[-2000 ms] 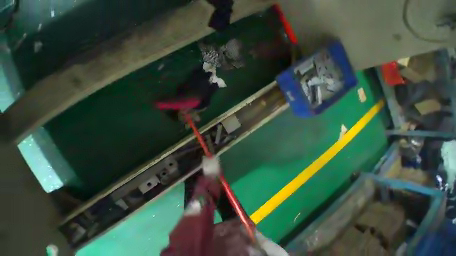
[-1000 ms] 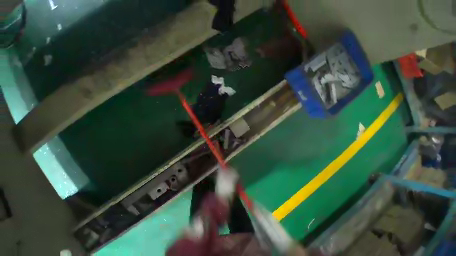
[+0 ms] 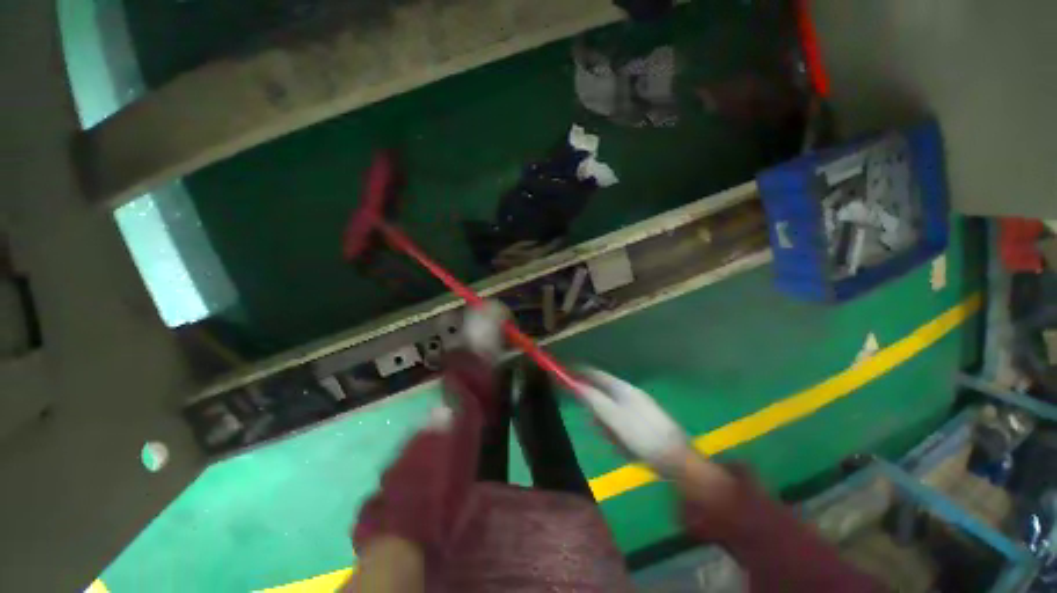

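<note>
The broom's red head (image 3: 372,206) is over the dark green floor inside the machine frame, turned nearly upright in the view; its bristles are blurred. My left hand (image 3: 485,329), in a pale glove, is closed around the red handle partway down. My right hand (image 3: 632,417), in a white glove and blurred, is closed around the handle nearer its end. A dark crumpled rag (image 3: 539,209) with a whitish scrap (image 3: 591,156) lies right of the broom head. A greyish crumpled piece (image 3: 626,83) lies farther back.
A long narrow trough (image 3: 452,330) holding metal pieces crosses in front of me. A blue bin (image 3: 800,238) of grey metal parts is at its right end. A beige machine beam (image 3: 348,87) runs behind. Blue-framed racks (image 3: 950,510) stand lower right, past a yellow line (image 3: 835,386).
The broom head has swung left, away from the rag, and turned from lying flat to nearly upright in the view. My right hand and sleeve have come further into view. The camera view has rotated.
</note>
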